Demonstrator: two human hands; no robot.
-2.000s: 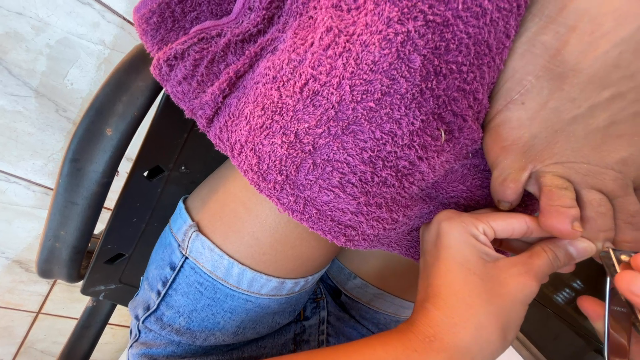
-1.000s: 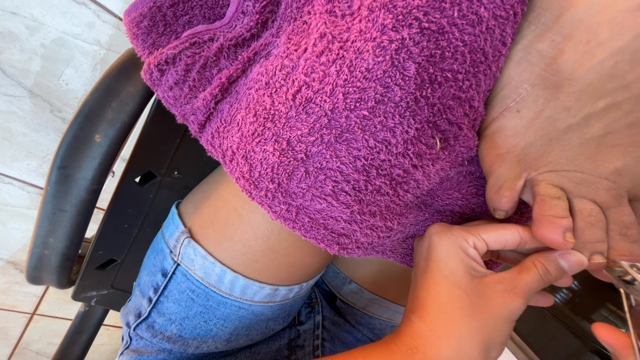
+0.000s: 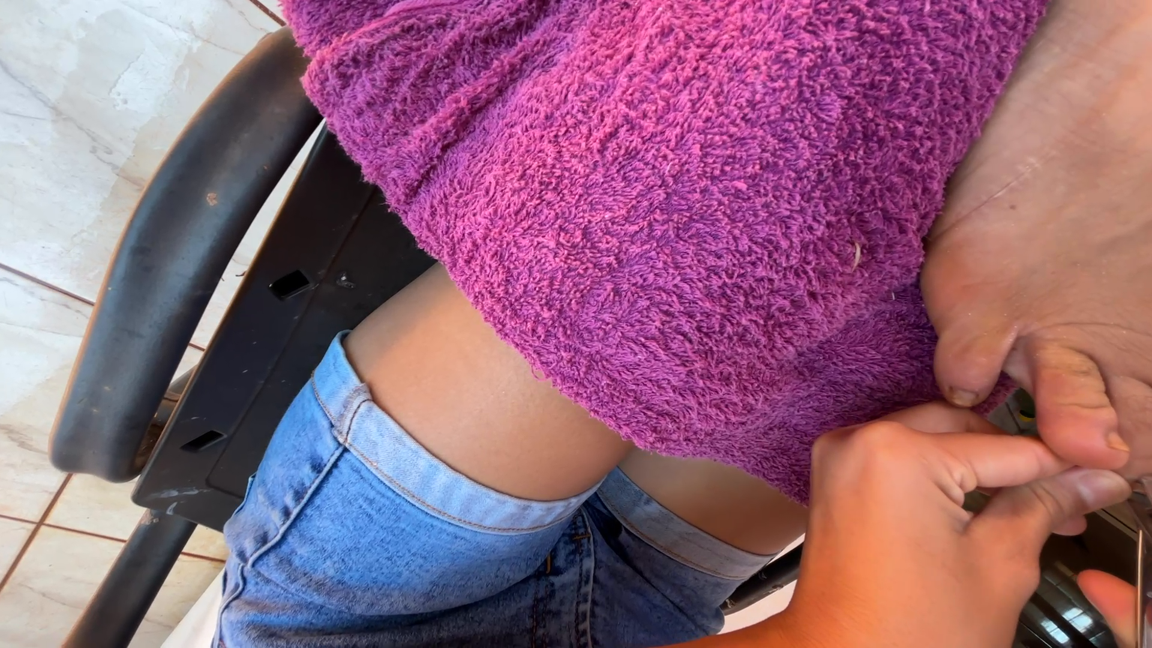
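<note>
My left hand is at the lower right, its thumb and index finger pinched at a toe of another person's bare foot. At the right edge, a fingertip of my right hand shows beside the thin handle of a metal hand tool, probably nail nippers. Most of that hand and the tool's jaws are out of view or hidden. A purple terry towel is spread over my lap, and the foot lies against its right side.
My legs in denim shorts show below the towel. A black chair armrest and a black metal chair part stand at the left, over a tiled floor. Something dark and shiny lies beneath my hands.
My right hand and the metal tool have moved toward the right edge, and less of them shows. My left hand stays by the toes.
</note>
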